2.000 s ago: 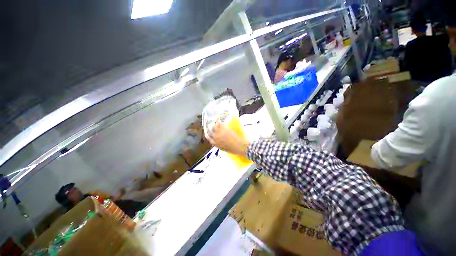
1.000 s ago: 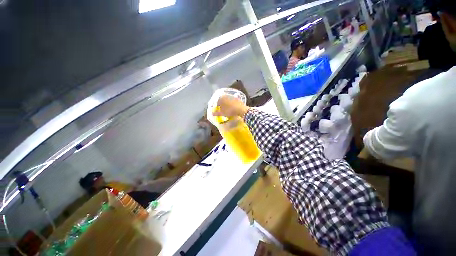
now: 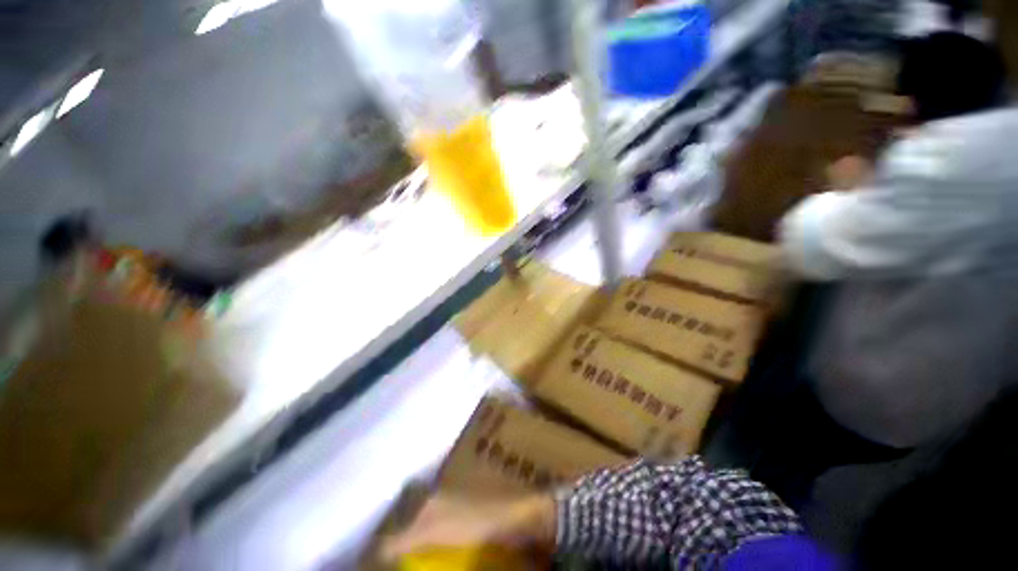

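My right hand (image 3: 480, 524), blurred and in a checked sleeve, is at the bottom edge over the near end of a row of brown cartons. It is closed on a yellow item (image 3: 447, 558), possibly a tape roll, mostly hidden by the hand and cut off by the frame. The closed cartons (image 3: 625, 390) carry dark Chinese print and lie side by side. A clear plastic bag or container (image 3: 407, 56) with a yellow lower part (image 3: 469, 178) stands on the white bench (image 3: 301, 301). My left hand is not in view.
A white sheet (image 3: 380, 446) lies between bench and cartons. An open brown carton (image 3: 101, 413) is at the left, with a person (image 3: 73, 245) behind it. A blue crate (image 3: 659, 50) and white post (image 3: 597, 145) are farther back. A person in light clothing (image 3: 904, 212) works at the right.
My right hand has left the clear and yellow thing and moved down toward me, over the cartons, with a yellow item in it. The view has tilted down, bringing more cartons into sight.
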